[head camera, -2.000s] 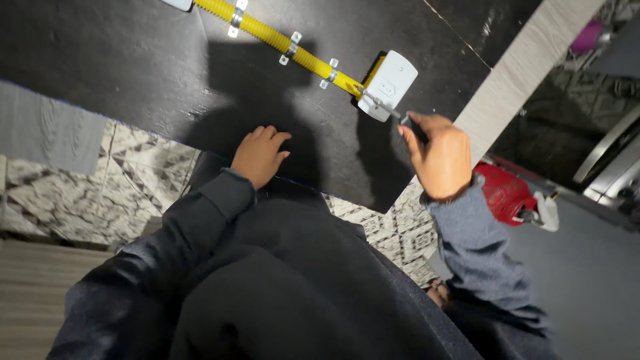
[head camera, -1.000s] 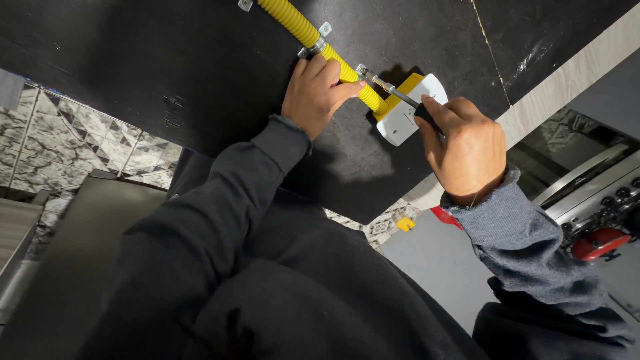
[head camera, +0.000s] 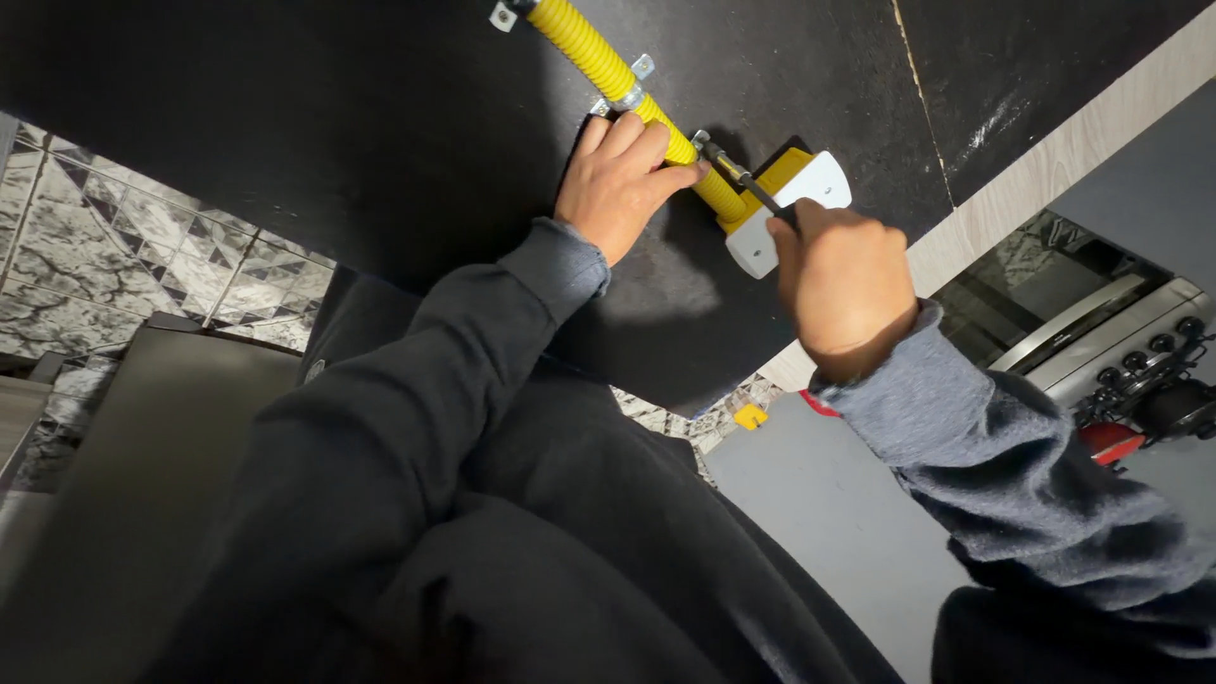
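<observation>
Yellow corrugated conduit (head camera: 589, 49) runs diagonally over a dark board into a yellow electrical box (head camera: 790, 173) with a white cover plate (head camera: 825, 180). A metal conduit clamp (head camera: 629, 95) wraps the tube, its tabs on either side. My left hand (head camera: 622, 176) grips the tube below that clamp, thumb beside another clamp's tab (head camera: 700, 139). My right hand (head camera: 845, 275) holds a screwdriver (head camera: 760, 192) by its handle, mostly hidden in the fist. The tool's tip is at that tab; whether a screw sits there cannot be told. Part of the second clamp is hidden by my fingers.
The dark board (head camera: 380, 123) has a light wood-look edge (head camera: 1073, 166) at right. Beyond it are a stove (head camera: 1121, 332) and a red object (head camera: 1110, 442). A small yellow object (head camera: 750, 416) lies below the board's corner, near patterned tiles (head camera: 123, 228).
My left hand has gone from resting flat near the board's edge to holding the conduit. The screwdriver has moved from the white plate to the clamp tab beside the tube. The view has shifted.
</observation>
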